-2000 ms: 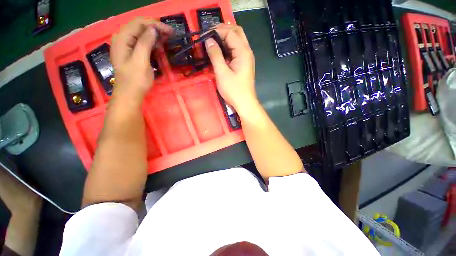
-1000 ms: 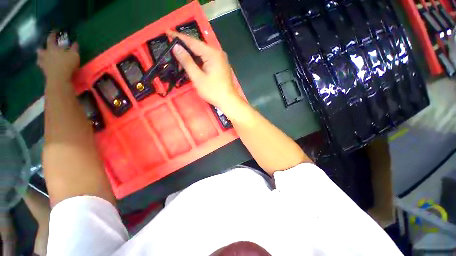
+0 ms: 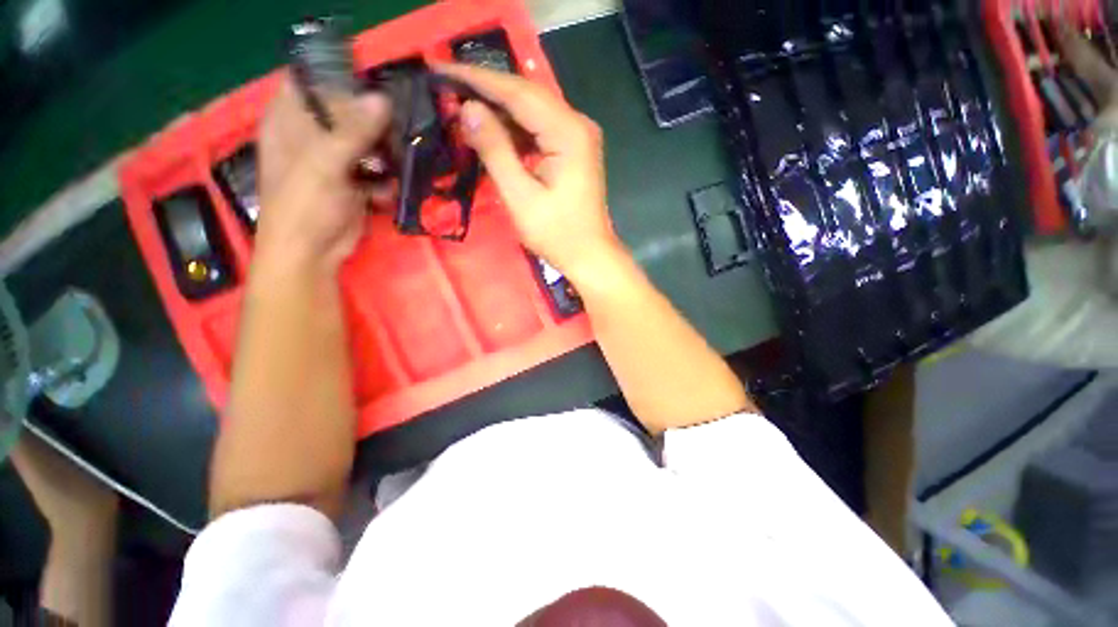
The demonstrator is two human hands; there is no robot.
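My left hand (image 3: 313, 165) holds a phone unit (image 3: 321, 61), blurred, its label end sticking up past the fingers over the far edge of the red tray (image 3: 423, 312). My right hand (image 3: 539, 165) holds black housing frames (image 3: 432, 196) over the middle of the tray, close to my left hand. How many frames there are I cannot tell. Phone units lie in the tray's far row, one at the left end (image 3: 194, 245). Another phone unit (image 3: 558, 288) lies in the near row's right pocket, partly behind my right wrist.
Glossy black blister trays (image 3: 870, 196) lie at right. A loose frame (image 3: 720, 229) and a dark panel (image 3: 672, 61) lie beside them. Another red tray (image 3: 1036, 123) stands far right, with another person's hand at it. A pale green fan (image 3: 74, 349) is at left; the green belt (image 3: 123, 74) runs beyond.
My left hand has come back from the belt at the far left with a phone unit, to beside my right hand. My right hand still holds the frames. The view has shifted.
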